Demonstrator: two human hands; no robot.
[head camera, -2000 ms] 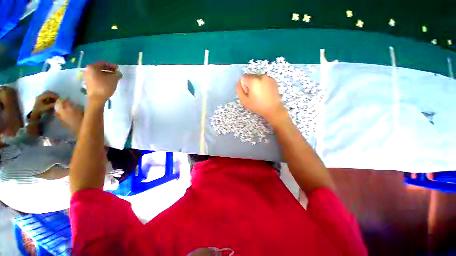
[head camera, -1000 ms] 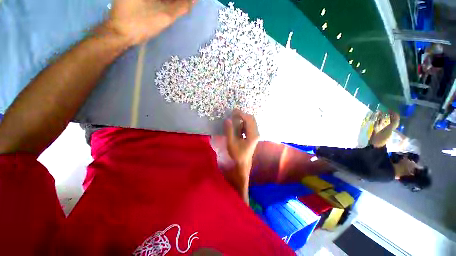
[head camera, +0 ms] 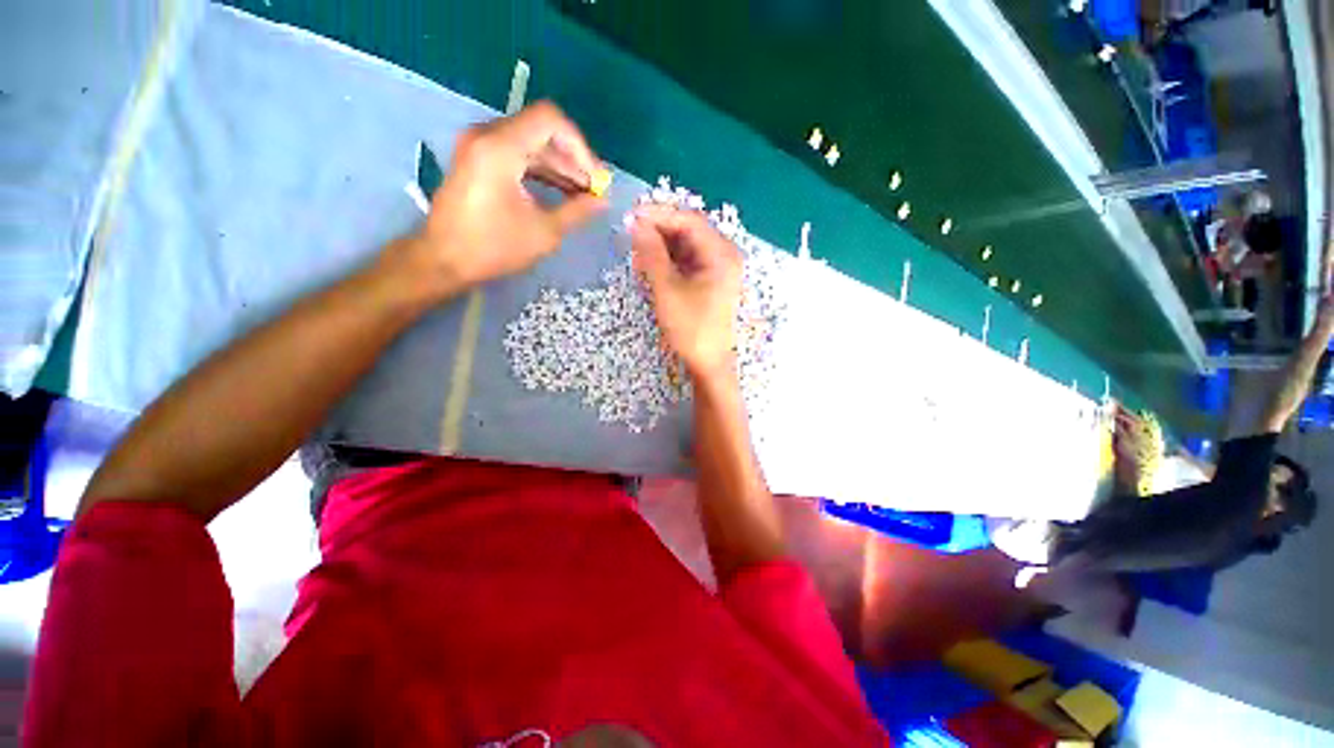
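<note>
A heap of small white plastic parts (head camera: 600,351) lies on the pale table sheet in front of me. My left hand (head camera: 505,197) is raised over the sheet at the heap's upper left, thumb and fingers pinching a small yellow part (head camera: 600,181). My right hand (head camera: 691,292) is over the heap's upper part, its fingertips pinched and pointing at the yellow part, a short gap away. A small white part shows at these fingertips, partly hidden and blurred against the heap.
The pale table sheet (head camera: 293,176) has cream tape strips (head camera: 462,373) across it. Beyond its green edge strip runs the dark green conveyor belt (head camera: 761,88) with small pale pieces. A person in dark clothing (head camera: 1170,504) sits at the far right. Yellow boxes (head camera: 1086,710) are at lower right.
My left hand has come down and right from the picture's top edge, now showing the yellow part. My right hand has moved from the heap's near edge to its far side. The view has shifted.
</note>
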